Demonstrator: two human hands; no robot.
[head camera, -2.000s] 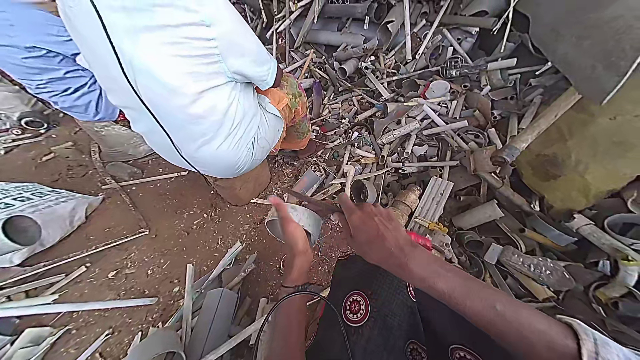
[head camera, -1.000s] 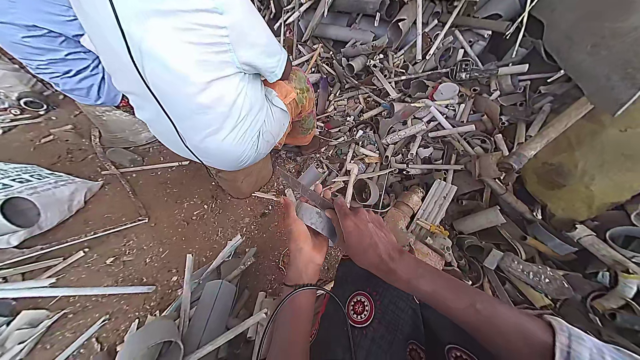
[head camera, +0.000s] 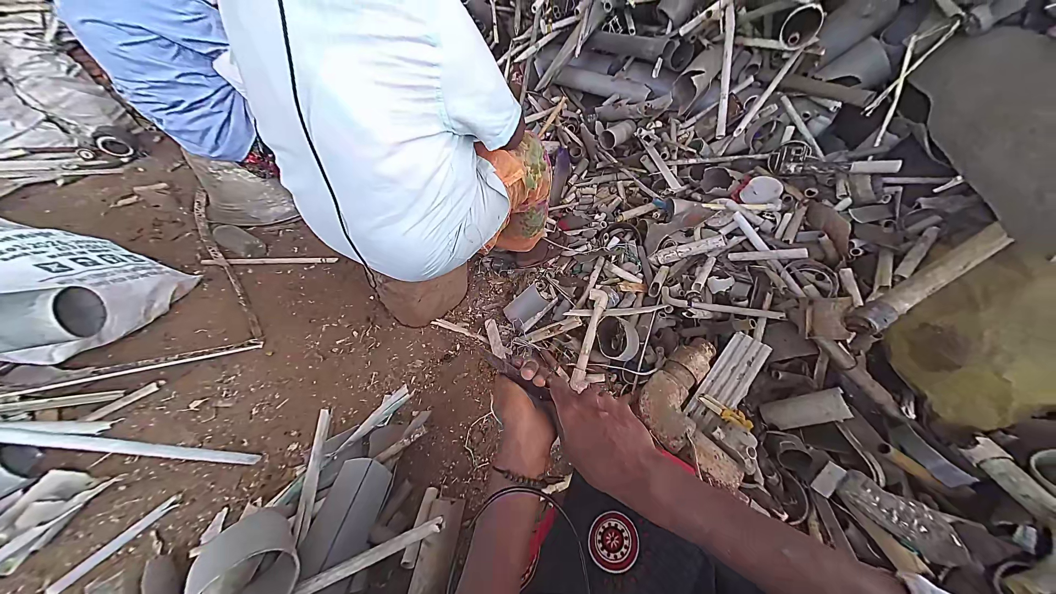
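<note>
A dark flat blade (head camera: 505, 365) points up and to the left between my two hands. My left hand (head camera: 525, 417), with a beaded bracelet at the wrist, is against the blade, and curled fingertips show along its far side. My right hand (head camera: 601, 425) is closed around the near end, back of the hand up; its grip is mostly hidden. Just beyond the hands, a short grey pipe piece (head camera: 526, 304) and a pale pipe with a bent fitting (head camera: 591, 334) lie on the scrap. A dirty, thick pipe elbow (head camera: 672, 388) is right of my right hand.
A person in a light shirt (head camera: 371, 124) sits close ahead, left of the scrap pipe heap (head camera: 701, 247). Cut pipe strips and a wide grey pipe ring (head camera: 247, 553) lie at lower left. A printed sack (head camera: 124, 289) with a pipe on it is farther left; a dark sheet (head camera: 990, 124) covers the upper right.
The grey pipe ring held in my left hand in both earlier frames no longer shows in my hands. My hands are now closer together around the blade.
</note>
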